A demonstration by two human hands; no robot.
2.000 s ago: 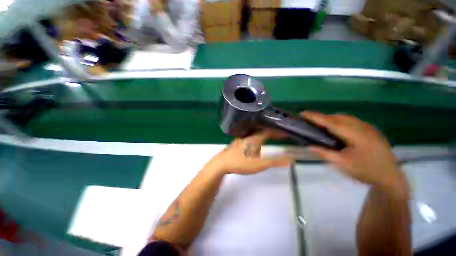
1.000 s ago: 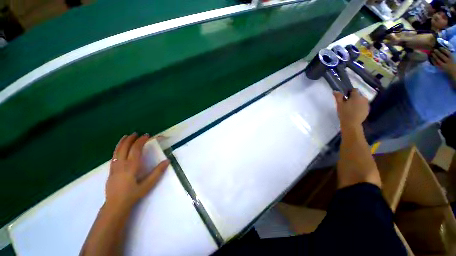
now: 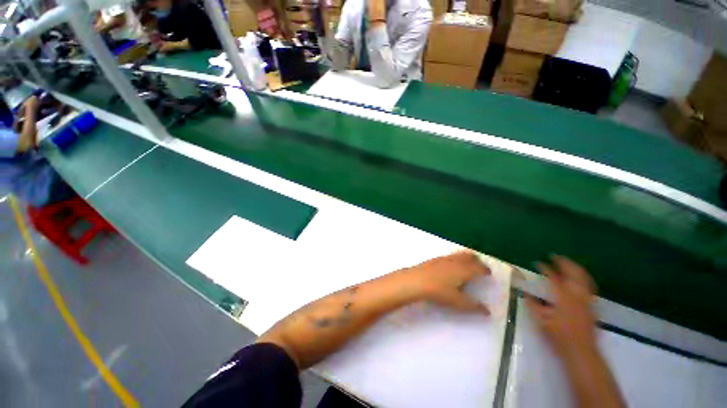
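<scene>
My left hand (image 3: pixel 456 280) rests over the white work mat (image 3: pixel 422 351) near its far right corner, fingers apart and holding nothing. My right hand (image 3: pixel 564 303) is to the right of it, past the dark gap between the two white sheets, near the belt's white rail. It is somewhat blurred, its fingers are spread and it looks empty. A smaller white sheet (image 3: pixel 239 253) lies on the green bench to the left. No hair dryer is within my hands.
The green conveyor belt (image 3: pixel 398 196) runs beyond the mat between white rails. Dark items (image 3: pixel 187 105) lie on it at the far left. Blue rolls (image 3: pixel 74 130), a red stool (image 3: pixel 70 225) and a seated person (image 3: pixel 32 159) are at left. Another person (image 3: pixel 383 36) sits across, near cardboard boxes (image 3: pixel 457 49).
The view has swung left from the dryers at far right. My right hand has let go of the dryer and come back beside my left hand.
</scene>
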